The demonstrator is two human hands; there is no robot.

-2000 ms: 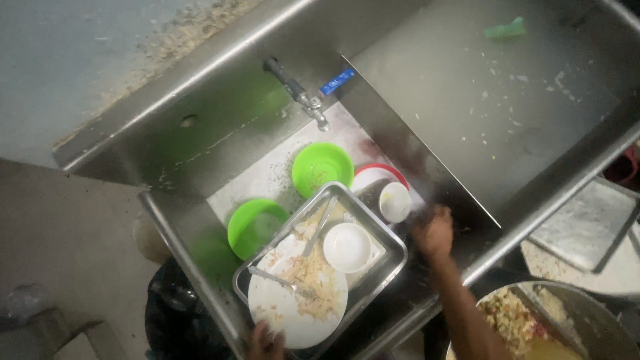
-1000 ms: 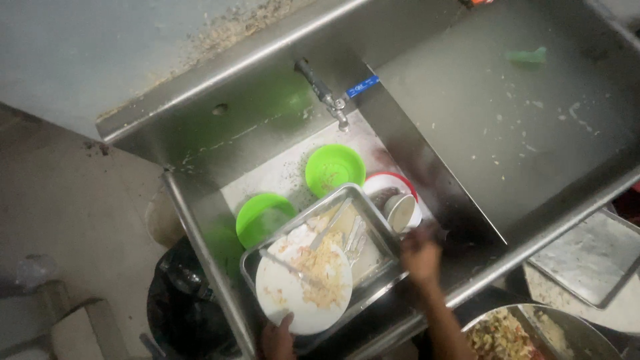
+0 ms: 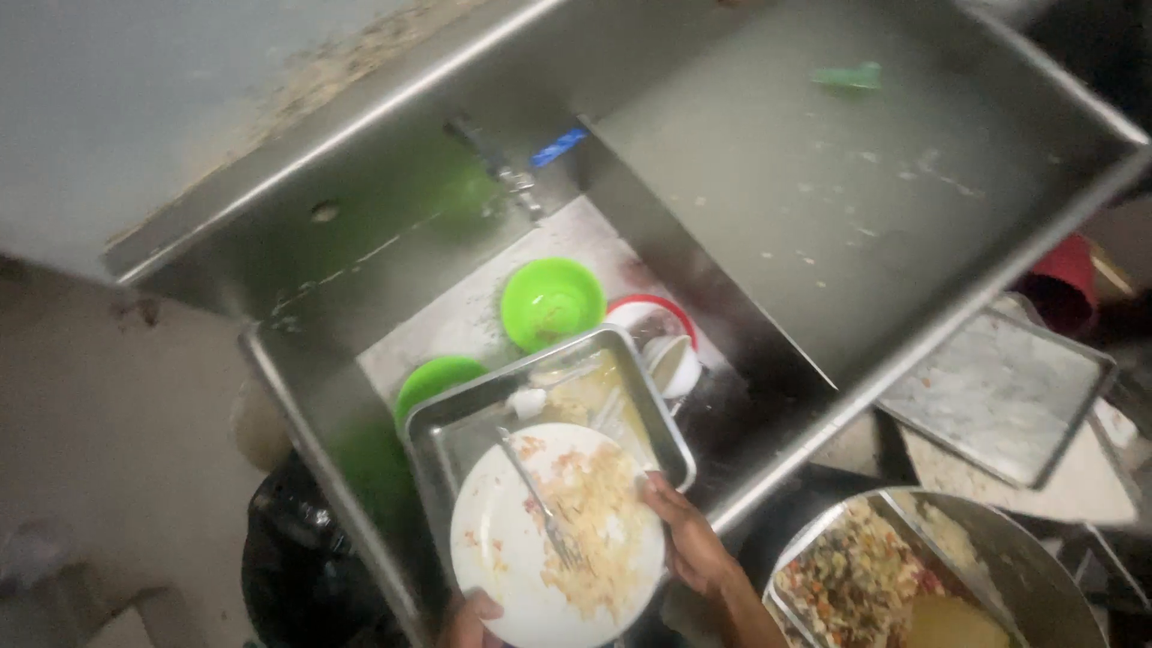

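A white plate [image 3: 490,549] is held by its edge between my left hand [image 3: 470,619], at the lower left, and my right hand [image 3: 688,531], at the right. Leftover food and a metal fork [image 3: 540,499] lie on the plate. Beneath and behind it, a rectangular metal tray [image 3: 468,430] holds food scraps and what look like utensils. Two green bowls [image 3: 553,304] sit in the sink beyond the tray. A white bowl [image 3: 673,367] rests tilted against a red-rimmed dish [image 3: 643,310] to the tray's right.
The sink's divider [image 3: 702,252] separates this basin from one full of cloudy water [image 3: 765,198], where a green object [image 3: 848,77] floats. A faucet [image 3: 513,180] is on the back wall. A large pot of food scraps [image 3: 850,576], a flat tray [image 3: 1008,396] and a black bag [image 3: 297,549] stand outside.
My right hand has moved from the bowls at the right to the plate's right edge. The white bowl seen in the tray earliest is now outside it, and the plate has turned with the fork.
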